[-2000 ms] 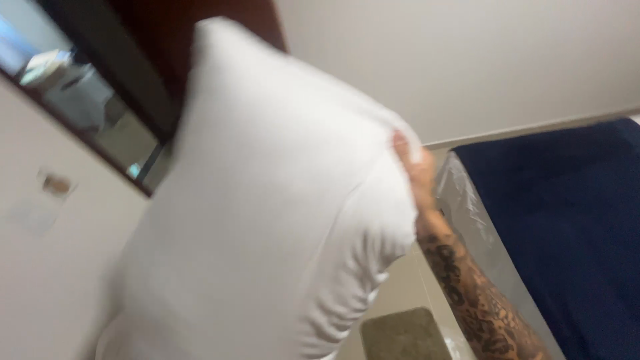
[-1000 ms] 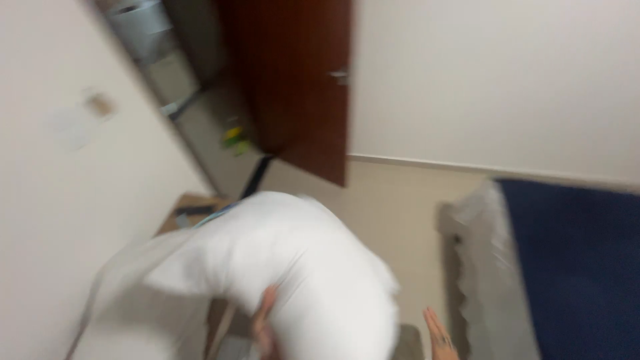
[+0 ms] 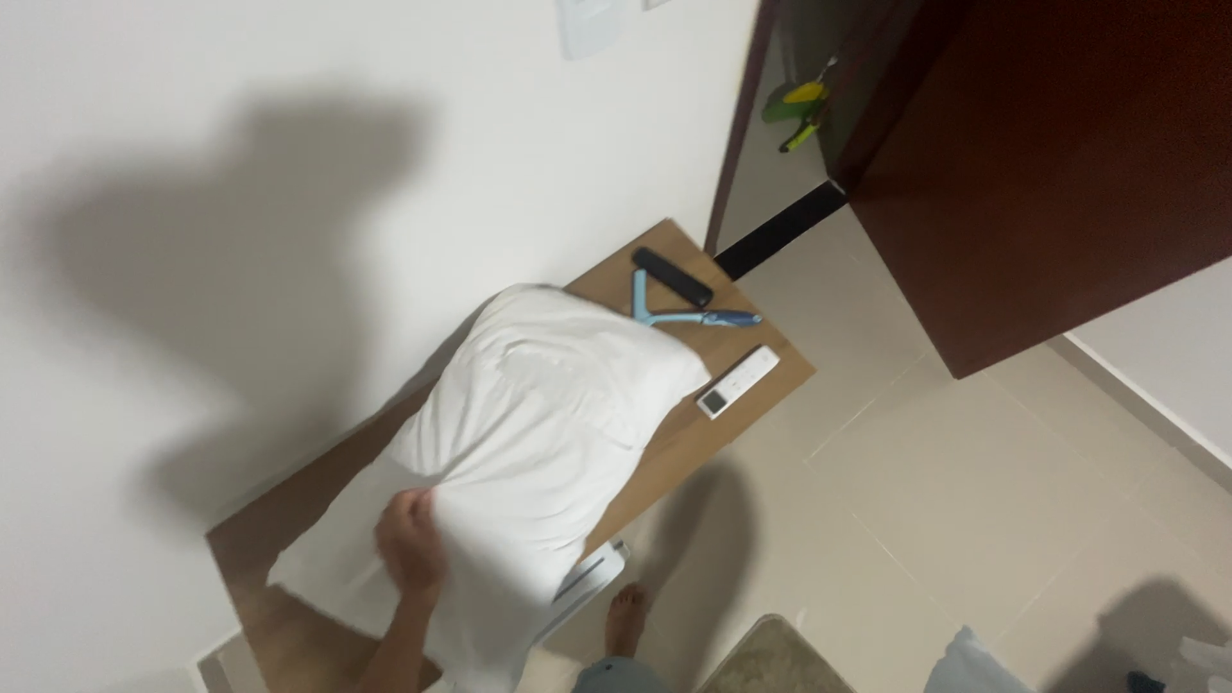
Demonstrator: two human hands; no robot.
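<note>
A white pillow (image 3: pixel 568 404) lies on a wooden bench-like table (image 3: pixel 674 433) against the wall, with white fabric spreading toward the lower left. My left hand (image 3: pixel 414 544) pinches the white fabric near the pillow's lower left part. Beyond the pillow, at the table's far end, are a black remote-like object (image 3: pixel 672 276), a light blue squeegee-like tool (image 3: pixel 674 316) with a dark blue handle, and a white remote control (image 3: pixel 738 381) close to the pillow's corner. My right hand is out of view.
A dark red-brown door (image 3: pixel 1039 173) stands open at the upper right. Beyond the doorway lies a yellow and green object (image 3: pixel 804 101). A white device (image 3: pixel 582 592) sits beside the table, near my bare foot (image 3: pixel 626 616). A mat (image 3: pixel 775 664) is on the tiled floor.
The pillow, earlier held up in the air, now rests on the table. My right hand, seen low in the frame a second ago, has left the view. The view has swung left, away from the bed.
</note>
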